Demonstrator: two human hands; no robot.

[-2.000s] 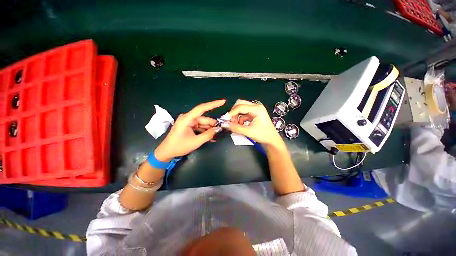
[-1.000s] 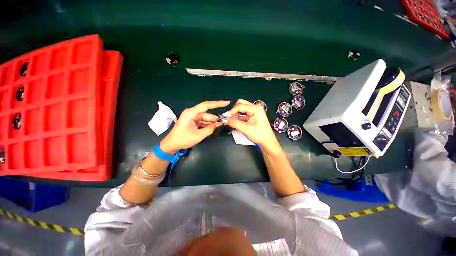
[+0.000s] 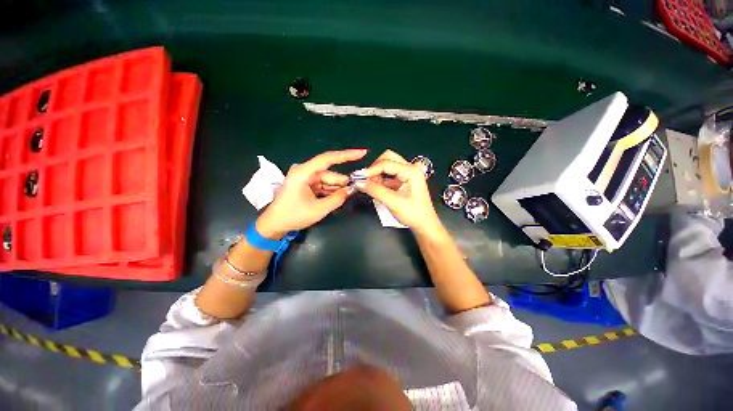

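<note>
My left hand (image 3: 301,195) and my right hand (image 3: 402,191) meet in front of me. Their fingertips pinch a small shiny round electronic unit (image 3: 356,180) between them; the fingers hide most of it. Several round units with silver rims (image 3: 462,171) lie on the dark green bench (image 3: 354,249) right of my right hand, one of them close by its fingers (image 3: 423,166). A flat white paper sheet (image 3: 389,215) lies partly under my right hand. A crumpled white tissue (image 3: 264,184) lies left of my left hand.
Stacked red trays (image 3: 112,160) holding several units stand at the left. A tape dispenser (image 3: 575,168) stands at the right, beside another person's sleeve (image 3: 667,281). A long metal strip (image 3: 418,116) lies beyond my hands, with single dark units (image 3: 299,88) near both its ends.
The single units on the far part of the bench have shifted right in view relative to the strip. My hands stay together at the unit, with small finger movements.
</note>
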